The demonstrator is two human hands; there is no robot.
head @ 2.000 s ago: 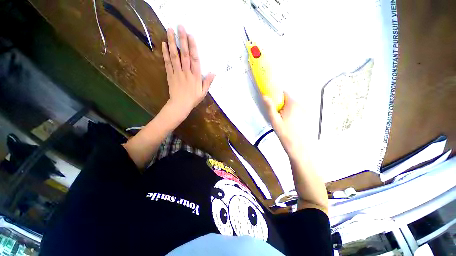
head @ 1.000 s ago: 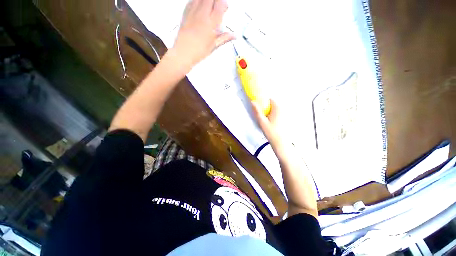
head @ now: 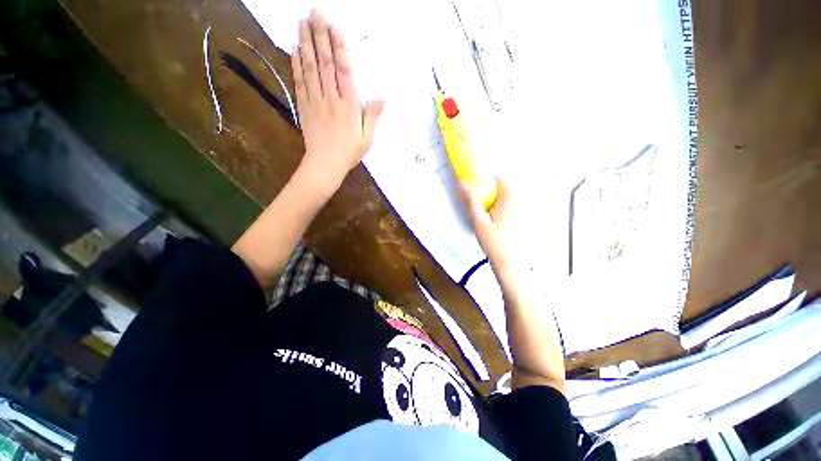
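The yellow electric scissors (head: 457, 144), with a red button and a thin dark tip, are in my right hand (head: 489, 205) over the white top sheet (head: 531, 135). The tip points to the far side, and I cannot tell if it touches the sheet. My left hand (head: 331, 108) lies flat, palm down, on the sheet's left edge, fingers close together and thumb apart, holding nothing. A grey-beige flat plate (head: 612, 212) lies on the sheet at the right. Another narrow plate-like shape (head: 489, 49) lies at the far side.
White and black strips (head: 257, 85) lie on the brown wooden table (head: 369, 216) at the left. A long white strip (head: 455, 329) lies near my body. White folded lengths (head: 711, 360) are heaped at the lower right. Dark lettering (head: 691, 135) runs along the sheet's right border.
My left hand was farther forward over the sheet a second ago and has come back to lie flat at its left edge. My right hand still holds the scissors, with little movement.
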